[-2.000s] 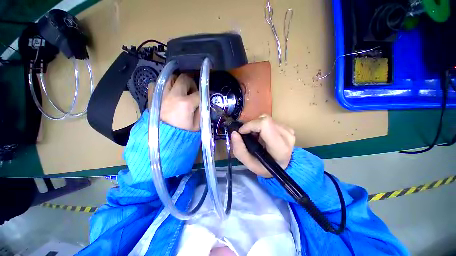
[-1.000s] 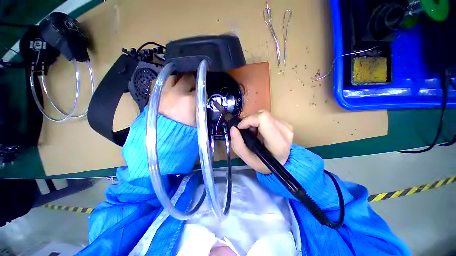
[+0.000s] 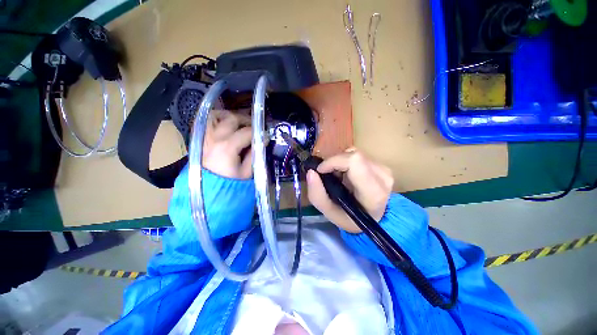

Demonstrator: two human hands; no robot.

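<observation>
My right hand [image 3: 353, 186] grips a black soldering iron [image 3: 376, 232] near its front end. Its tip points at the shiny centre of a black round ear cup [image 3: 301, 121], which lies on a reddish-brown block [image 3: 337, 118]. My left hand [image 3: 228, 142] is at the cup's left side, partly behind the clear tube loops [image 3: 196, 190]; its fingers are bent, and whether they hold something is hidden. The loops arch from a second black ear cup [image 3: 268, 67] towards me. Thin wires run at the cup's lower edge.
A wide black curved strap [image 3: 134, 141] lies left, with another headset [image 3: 88, 46] further left. Thin silvery V-shaped pieces [image 3: 357, 46] lie on the brown sheet. A blue tray [image 3: 497, 133] at right holds a yellow sponge [image 3: 483, 90]. A cable hangs over the bench edge.
My left hand has shifted slightly and its fingers have changed pose. The iron's tip has moved a little at the cup's centre. The tube loops have shifted slightly left.
</observation>
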